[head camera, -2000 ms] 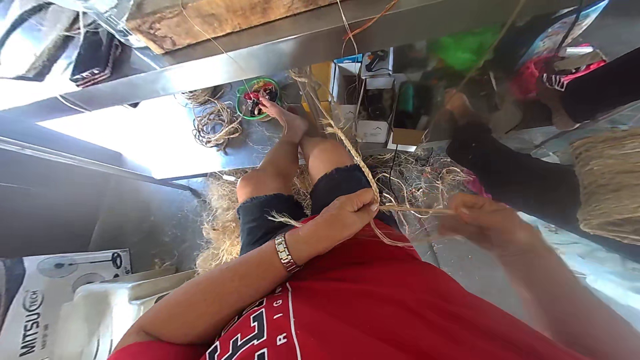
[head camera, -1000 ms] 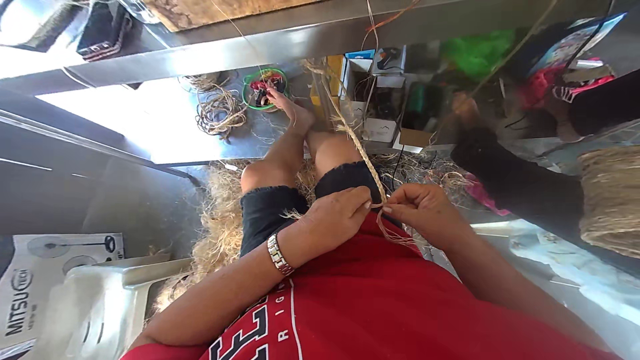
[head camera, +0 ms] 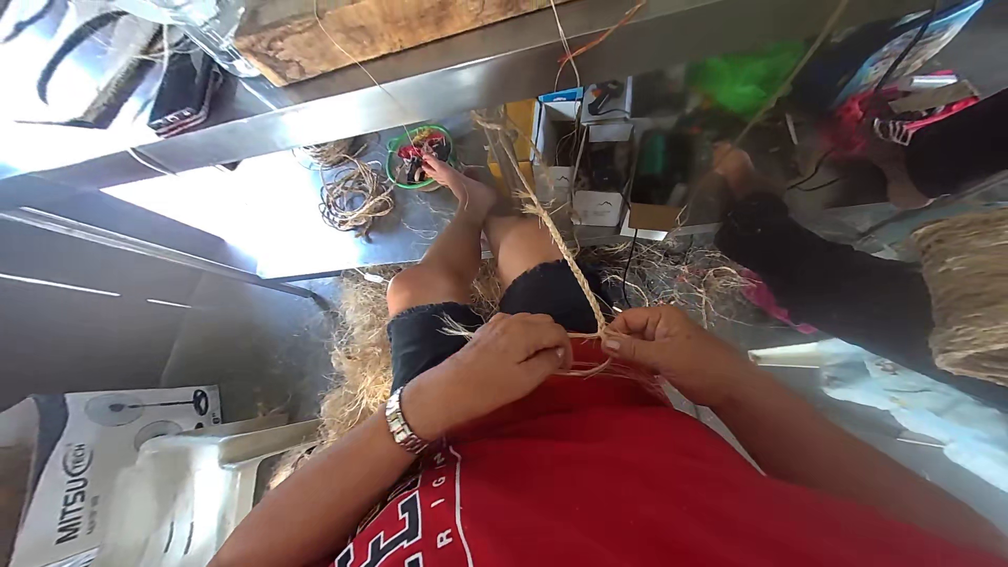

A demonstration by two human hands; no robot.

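Observation:
A braided natural-fibre cord (head camera: pixel 568 256) runs from the upper middle down to my lap. At its lower end my right hand (head camera: pixel 665 346) pinches the braid between thumb and fingertips. My left hand (head camera: pixel 520 350), with a metal-banded watch (head camera: pixel 402 421) on the wrist, is closed on loose fibre strands just left of the braid's end. Strands (head camera: pixel 587 370) stretch between the two hands in front of my red shirt, and a frayed tuft sticks out left of my left hand.
Loose fibre (head camera: pixel 354 346) lies heaped beside my legs. Coiled cord (head camera: pixel 354 197) and a green basket (head camera: pixel 391 161) are on the shelf under the metal table (head camera: pixel 378 98). Open boxes (head camera: pixel 598 206) stand farther right. Another person's leg (head camera: pixel 827 268) and a fibre roll (head camera: pixel 965 291) are at right.
Two seconds ago my right hand was farther right, drawing a strand outward; it came in to the braid's end. My left hand has since moved slightly left of that end.

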